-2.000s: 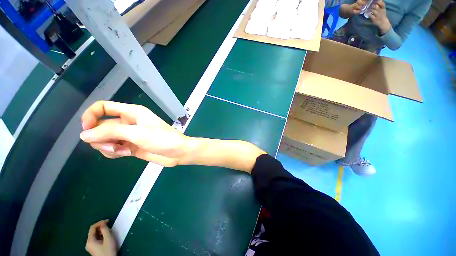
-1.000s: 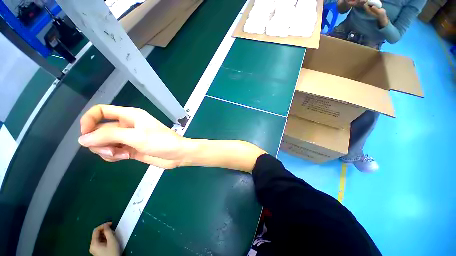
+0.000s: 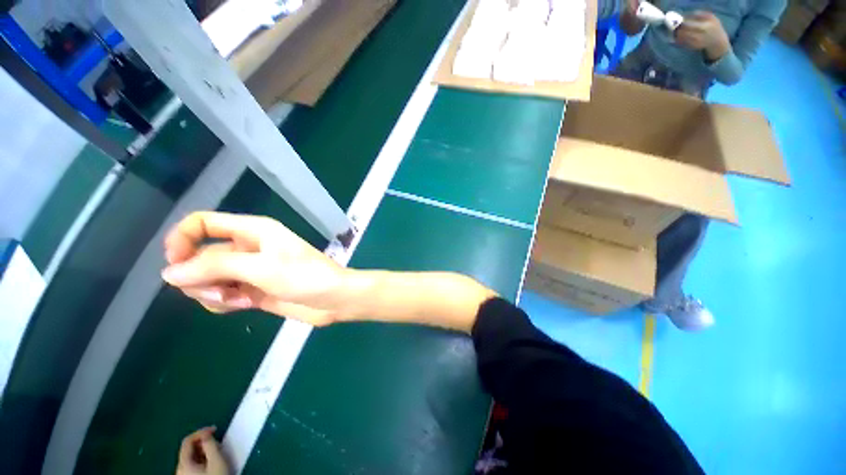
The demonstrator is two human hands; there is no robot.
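Note:
My right hand (image 3: 250,269) reaches in from the lower right in a black sleeve, over the pale side rail (image 3: 278,362) and the dark green conveyor belt (image 3: 176,371). Its fingers are loosely curled, with a gap beside the thumb, and nothing shows in them. My left hand (image 3: 200,453) is small and cut off by the bottom edge, beside the rail. Its visible fingers are slightly apart and nothing shows in them. The green benchtop (image 3: 390,399) lies below my right forearm.
White units (image 3: 519,42) lie on a cardboard sheet (image 3: 510,89) at the bench's far end. A pale post (image 3: 232,121) rises from the rail. Cardboard (image 3: 315,56) lies beyond it. An open carton (image 3: 640,176) stands right. Another person's hands (image 3: 700,35) hold a white item.
My hands keep their pose; the whole view has shifted slightly, so both appear a little lower and further right. The other person's hands and white item have changed position.

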